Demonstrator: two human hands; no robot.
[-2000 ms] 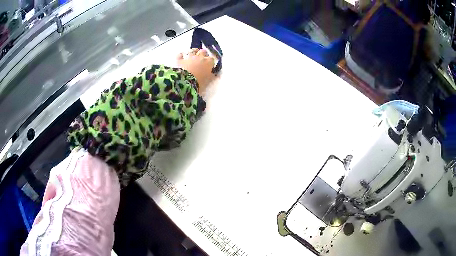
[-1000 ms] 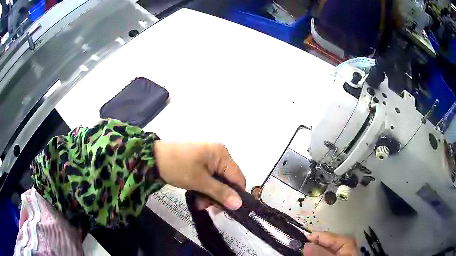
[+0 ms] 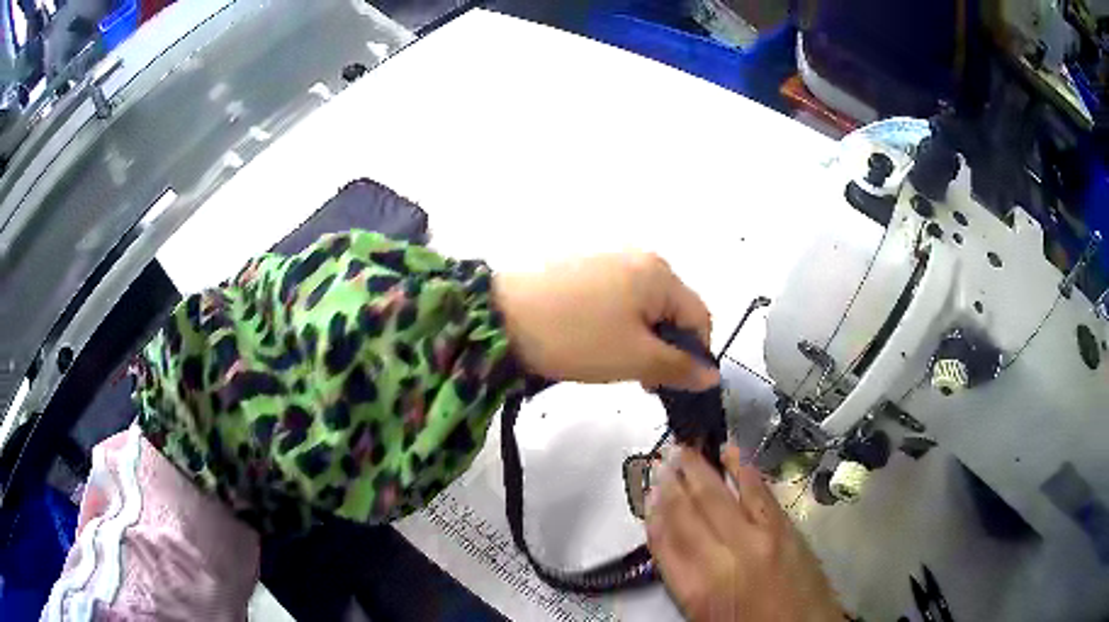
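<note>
A black zippered strip (image 3: 517,492) forms a loop on the white table, left of the needle area. My left hand (image 3: 620,322) holds its upper end between thumb and fingers, just left of the presser foot and needle (image 3: 797,435). My right hand (image 3: 727,535) lies over the strip just below, fingertips on the dark fabric. Part of the strip is hidden under both hands. A dark pouch panel (image 3: 377,213) lies flat at the left, partly covered by my left sleeve.
The white-grey sewing machine (image 3: 851,292) stands at the right, with a cream tension knob (image 3: 949,372) on its head. Dark thread snips (image 3: 930,598) lie at the lower right. A printed ruler scale (image 3: 487,553) runs along the near edge. A blue bin (image 3: 718,55) stands beyond the table.
My left hand came back from the far edge with the strip, then moved up and right towards the needle area. My right hand came into view and moved onto the strip. The pouch panel came into view.
</note>
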